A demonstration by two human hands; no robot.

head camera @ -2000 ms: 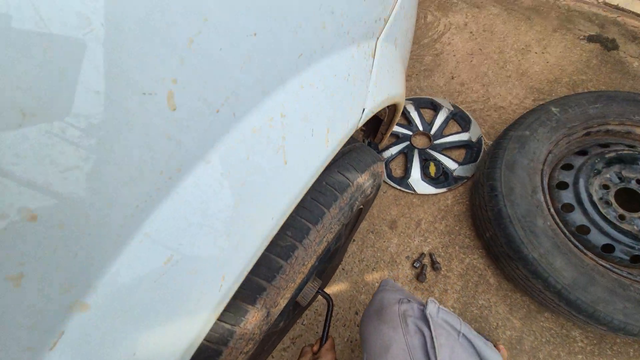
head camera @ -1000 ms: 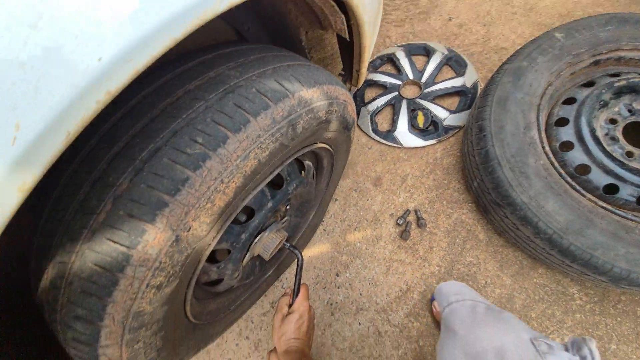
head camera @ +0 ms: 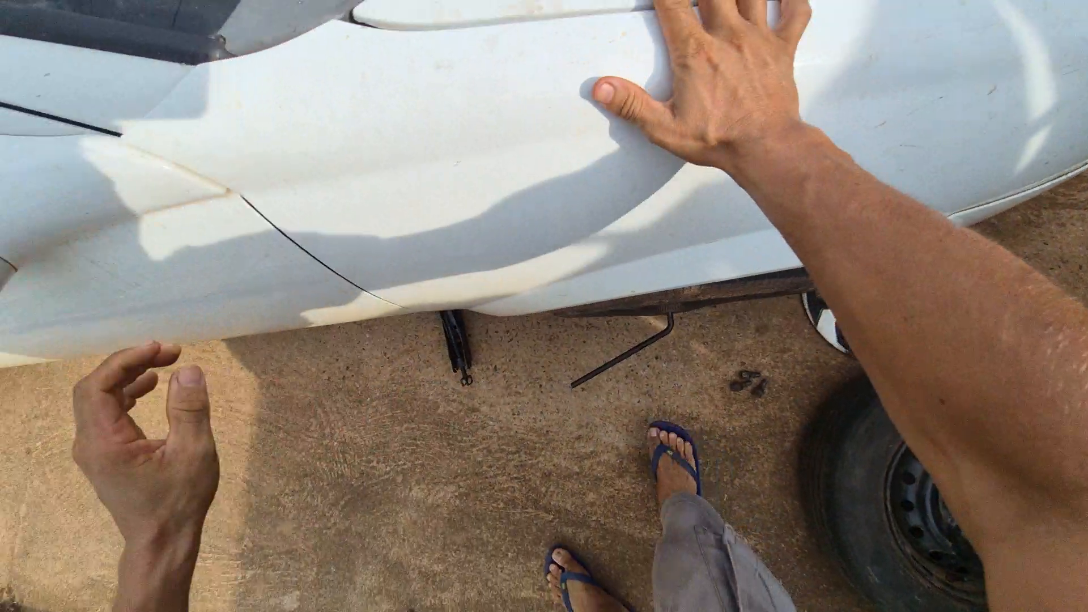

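Note:
My right hand (head camera: 722,85) rests flat, fingers spread, on the white car's rear body panel (head camera: 476,170). Held in the air below the car's side at the left, my left hand (head camera: 149,433) has curled fingers and nothing in it. Out from under the wheel arch slants a black wheel wrench (head camera: 625,353); the end of it that meets the wheel is hidden. A dark car jack (head camera: 456,344) shows beneath the sill, left of the wrench. Several wheel bolts (head camera: 750,381) lie on the ground to the wrench's right.
A loose wheel with its tyre (head camera: 850,510) lies at the lower right, partly behind my right forearm. Part of a wheel cover (head camera: 824,323) shows above it. My feet in blue flip-flops (head camera: 676,450) stand on the rough concrete ground (head camera: 382,476).
One second ago a hand was on the wrench at the wheel; now no hand touches the wrench, and my right hand is on the car body. The view has shifted strongly toward the car's side.

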